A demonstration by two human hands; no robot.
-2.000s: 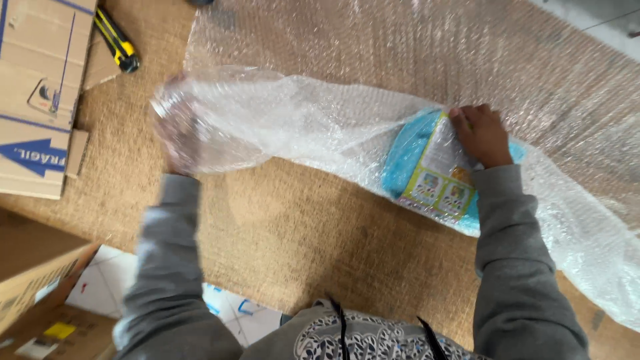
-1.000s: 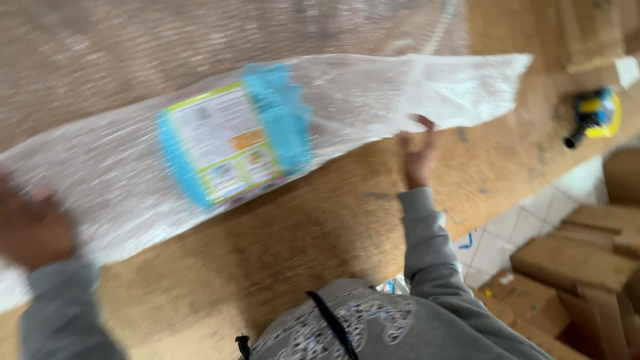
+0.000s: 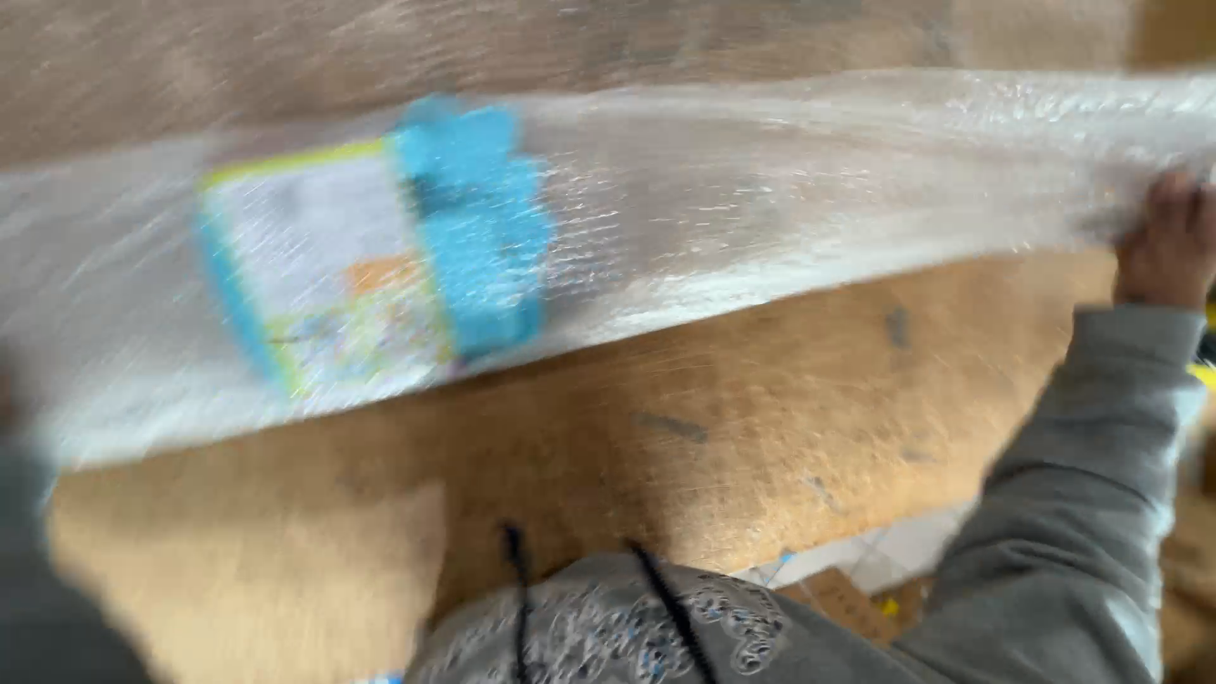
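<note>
A long band of bubble wrap (image 3: 703,218) runs across the view, folded over a light-blue item with a printed card (image 3: 332,266). The blue part (image 3: 484,237) shows through the plastic, right of the card. At the right edge my right hand (image 3: 1168,237) is closed on the far end of the wrap. My left hand (image 3: 9,389) is only a blurred sliver at the left edge, beside the wrap; its fingers are hidden.
The brown wooden table (image 3: 722,408) lies beneath, with another sheet of bubble wrap (image 3: 665,38) behind. Below its front edge are floor tiles (image 3: 902,551) and a cardboard box (image 3: 836,598). A yellow and black object (image 3: 1206,351) is cut off at the right.
The view has shifted strongly. My right hand, apart from the wrap with fingers spread one second ago, is now closed on its right end. The wrap looks drawn out straighter.
</note>
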